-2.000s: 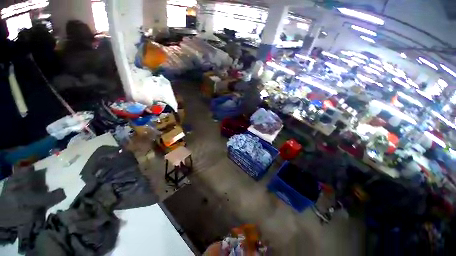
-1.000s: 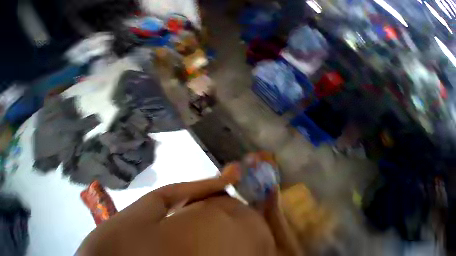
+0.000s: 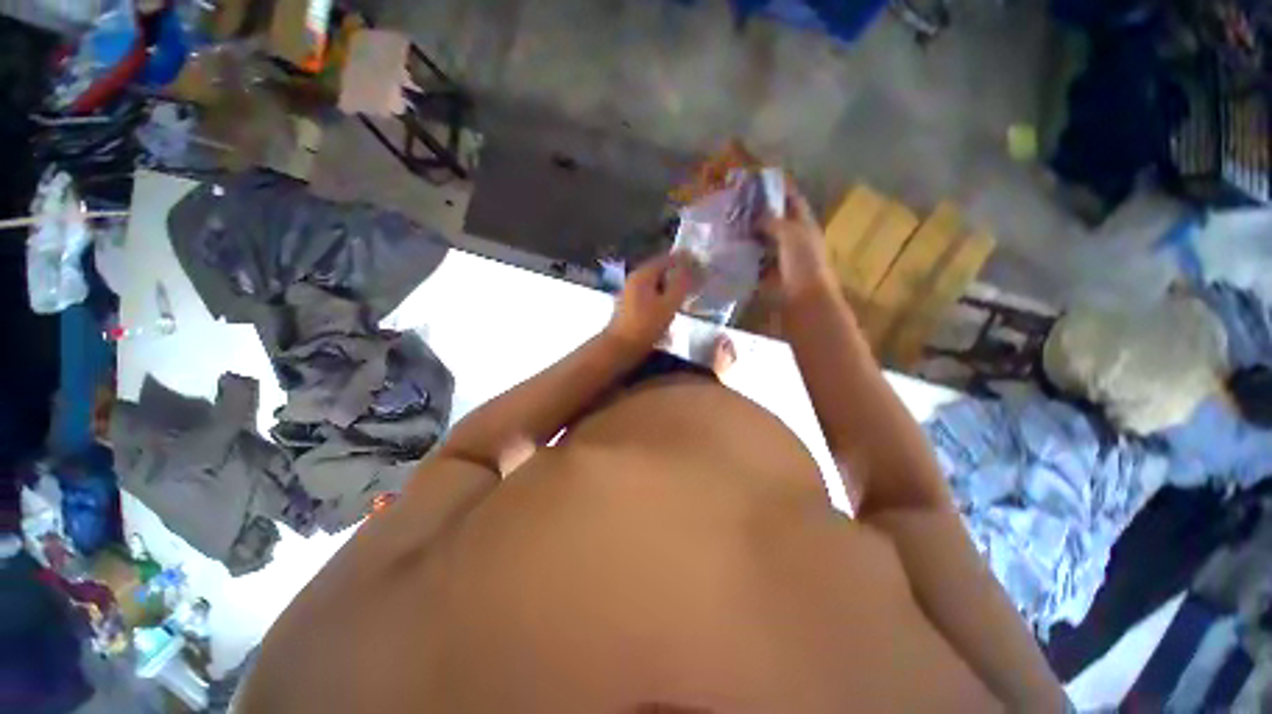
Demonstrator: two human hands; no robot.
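A limp pale white and mauve garment [image 3: 723,248] is held up between my hands over the far edge of the white table [image 3: 523,314]. My left hand [image 3: 653,296] grips its near left side. My right hand [image 3: 798,248] is at its right side, with the fingers closed on it. Orange patterned cloth [image 3: 718,168] shows just beyond the garment; whether it is joined to it I cannot tell. Both hands are bare and small in the picture. A crumpled heap of dark grey garments [image 3: 342,356] lies on the table to the left.
Brown cartons [image 3: 893,265] stand on the floor beyond the table. A wooden stool [image 3: 384,84] is at the upper left. A loose blue-grey cloth heap [image 3: 1046,488] and a round pale cushion [image 3: 1137,356] are at the right. Part of a blue crate [image 3: 823,11] shows at the top.
The view has swung down and right. Both arms, absent two seconds ago and blurred one second ago, now reach out clearly with the pale garment. The cartons and blue-grey heap have come into view.
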